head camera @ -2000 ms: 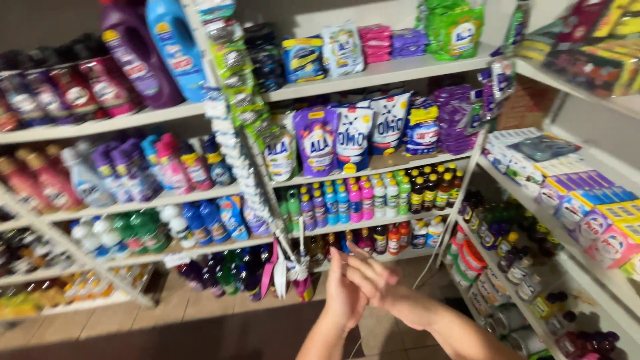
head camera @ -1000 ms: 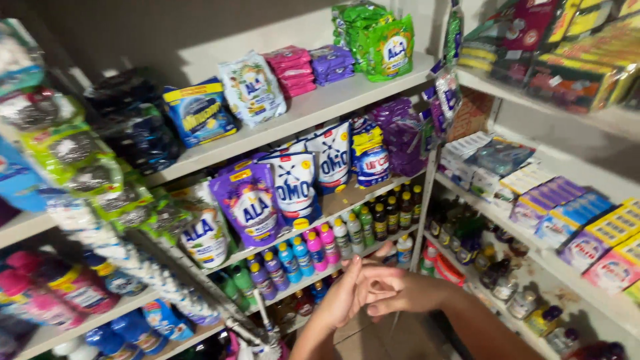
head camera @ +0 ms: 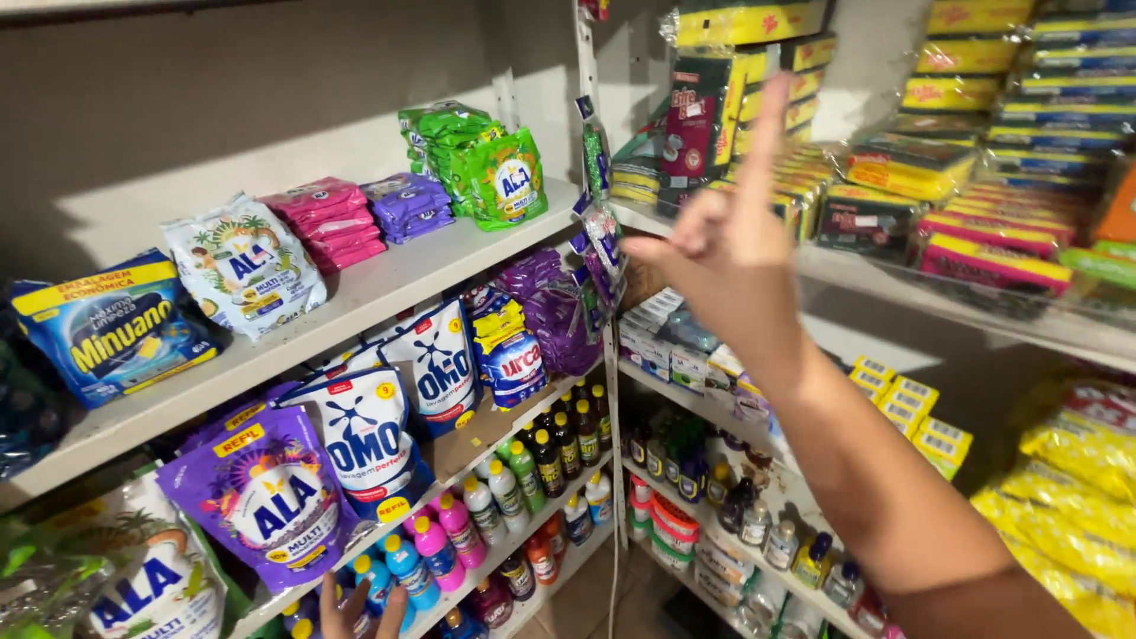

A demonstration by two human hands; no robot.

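Observation:
My right hand is raised at centre right with its index finger pointing up, in front of packs of yellow and dark sponges. It holds nothing, and its other fingers look partly curled. Only the fingers of my left hand show at the bottom edge, spread and with nothing visible in them, near blue bottles and a purple Ala refill pouch. White Omo pouches stand beside that pouch. Above, a green Ala bag and a blue and yellow Minuano bag rest on the upper shelf.
White metal shelves meet at a corner post. Small hanging packets run down beside the post. Yellow packs are piled at the lower right, and small bottles line a lower right shelf. A thin cord hangs at the corner.
My hands were together at the lower middle; now they are apart, the right raised with a finger up, the left low at the bottom edge. The view has moved closer to the corner shelves.

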